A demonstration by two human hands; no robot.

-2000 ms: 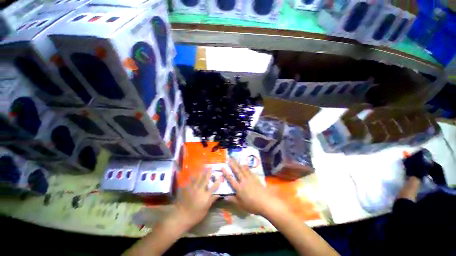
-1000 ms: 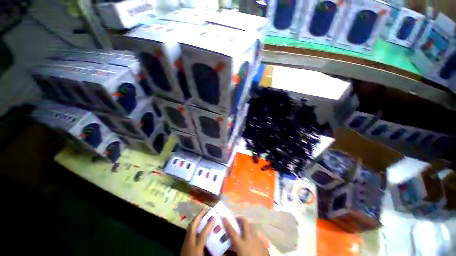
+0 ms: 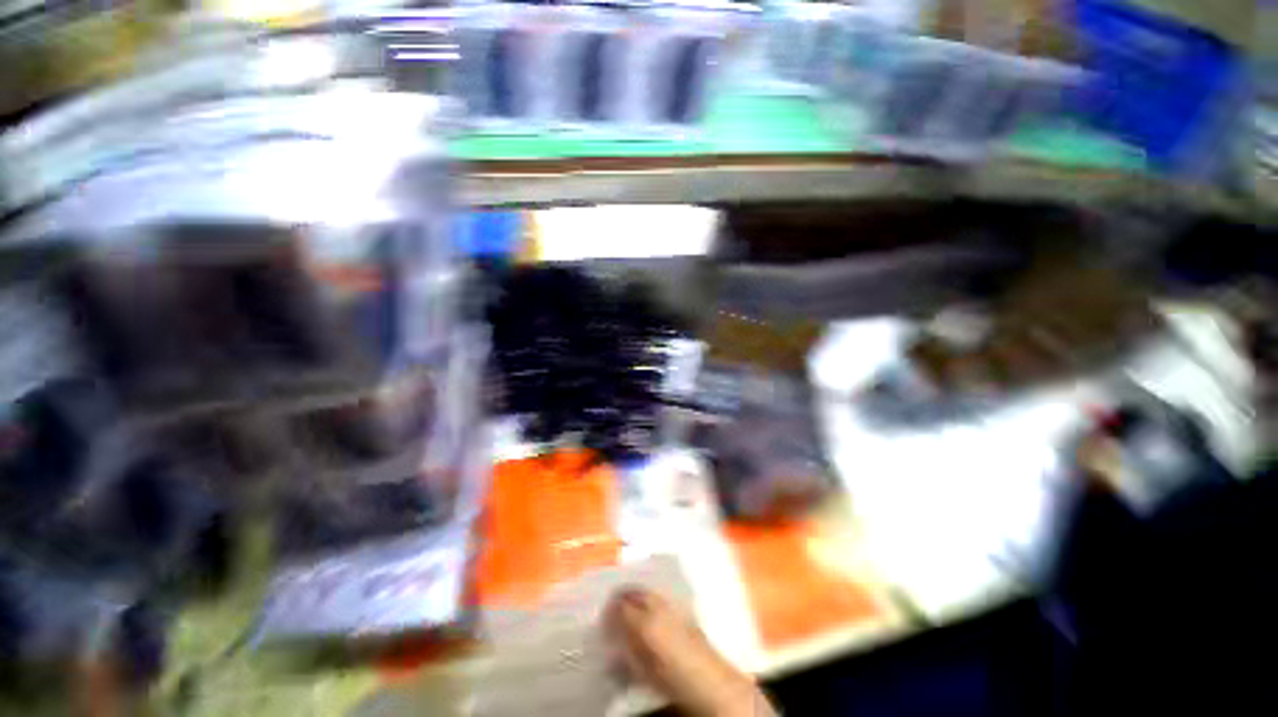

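The frame is strongly blurred. My right hand [image 3: 673,647] is low in the middle, over the grey patch of the bench, its fingers pointing up and left. I see no box in it, but the blur hides whether its fingers are closed. I cannot make out my left hand; a faint brownish smear at the lower left edge is too blurred to name. Closed retail boxes [image 3: 367,591] stand at the foot of the tall stack on the left. The orange sheet [image 3: 547,525] lies above my right hand.
The black cable pile [image 3: 575,350] is behind the orange sheet. Open boxes [image 3: 764,434] stand to its right, with another row [image 3: 1037,336] further right. More boxes stand on the green-topped shelf [image 3: 771,126]. A person's dark sleeve [image 3: 1177,560] is at the right.
The view has swung back right from the left stack. The small white box that both hands held is no longer seen in my right hand. My left hand can no longer be made out.
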